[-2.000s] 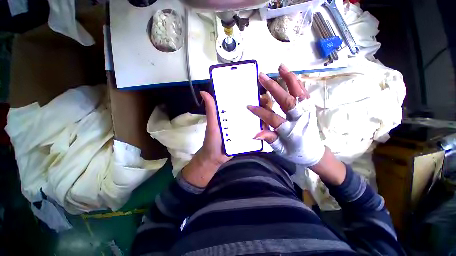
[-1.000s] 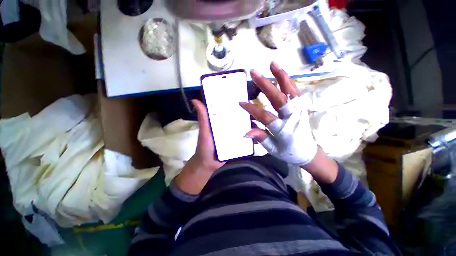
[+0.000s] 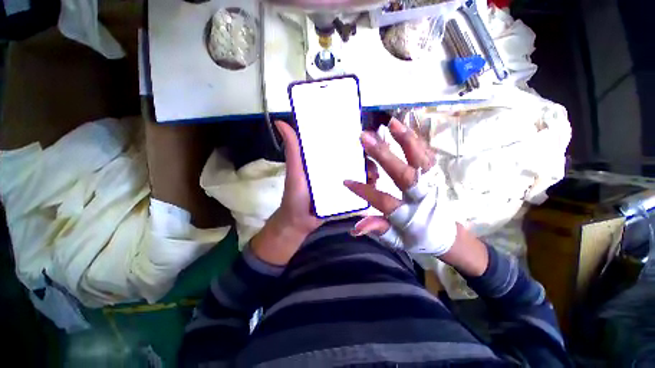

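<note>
A smartphone (image 3: pixel 330 147) with a bright white screen is upright in front of me, its top end over the table's front edge. My left hand (image 3: pixel 293 194) holds it from the left side and behind, thumb along its left edge. My right hand (image 3: pixel 409 198) wears a white wrap with bare fingertips. Its fingers are apart and it holds nothing. Its index fingertip is at the lower right part of the screen; whether it touches cannot be told.
The white table (image 3: pixel 187 93) bears a sewing point (image 3: pixel 324 60), button wells (image 3: pixel 231 39), a blue hex key holder (image 3: pixel 467 68) and a wrench (image 3: pixel 488 39). Cream cloth heaps lie left (image 3: pixel 93 215) and right (image 3: pixel 495 158). A cardboard box (image 3: pixel 176 172) stands left.
My right index finger has moved down the screen, and the right hand is lower against the phone. The small dark marks on the screen two seconds ago are gone. The left hand keeps its hold.
</note>
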